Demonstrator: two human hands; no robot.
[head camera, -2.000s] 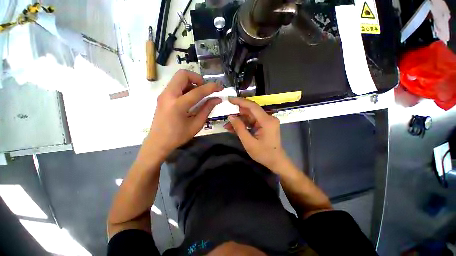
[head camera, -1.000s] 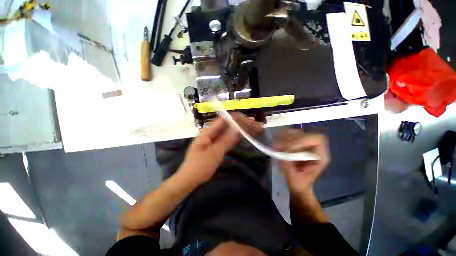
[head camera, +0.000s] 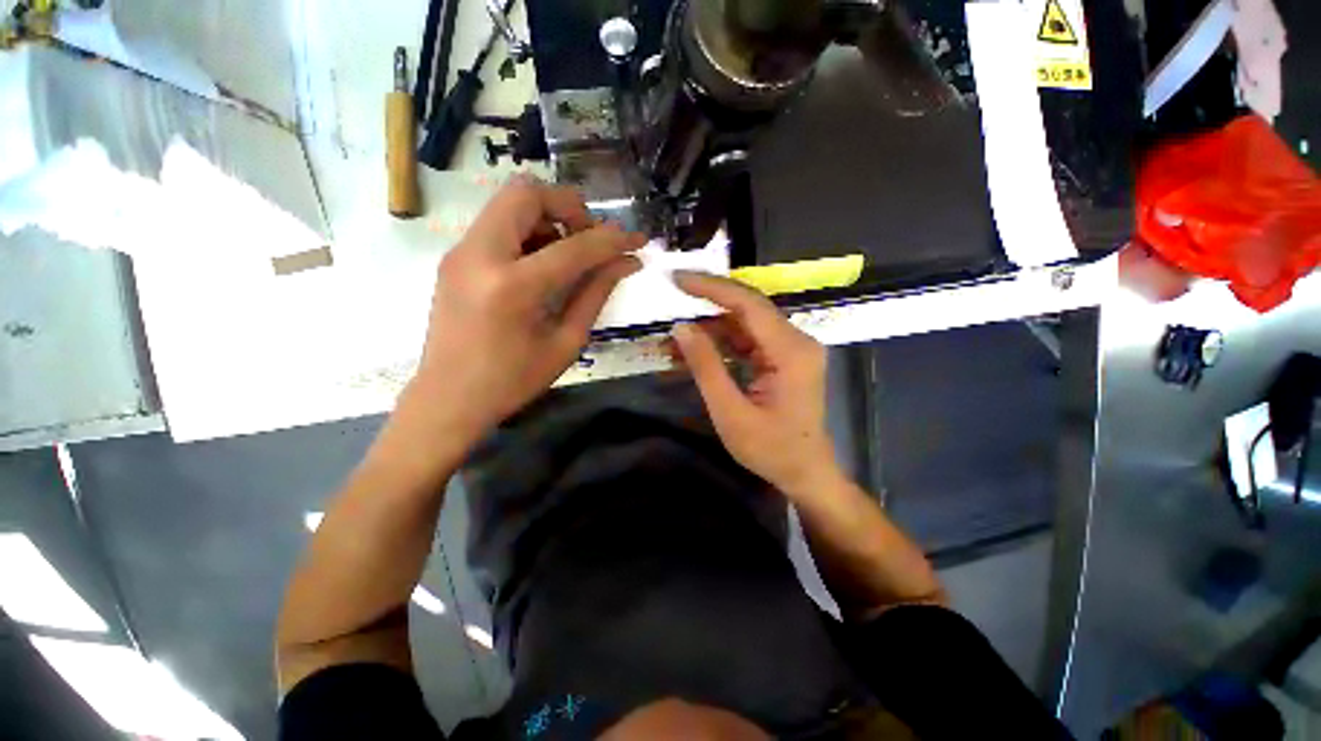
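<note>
A white strip (head camera: 655, 294) lies at the front of the sewing machine (head camera: 753, 58), just before its needle area (head camera: 684, 217). My left hand (head camera: 514, 304) pinches the strip's left side between thumb and fingers. My right hand (head camera: 753, 369) holds its right side, with fingertips on top and the thumb below the near edge. The yellow strip (head camera: 797, 275) runs along the machine's front edge, its left part hidden by the white strip and my right hand. The needle tip is too small and dark to tell.
A tan-handled tool (head camera: 401, 157) and a black-handled screwdriver (head camera: 452, 122) lie left of the machine. White panels (head camera: 131, 159) are at the far left. A warning label (head camera: 1062, 44) is on the machine's right. A red plastic bag (head camera: 1231, 210) lies at the far right.
One second ago the white strip hung towards me in my blurred hands, off the machine. Now both hands are up at the machine's front, holding white material flat by the needle area.
</note>
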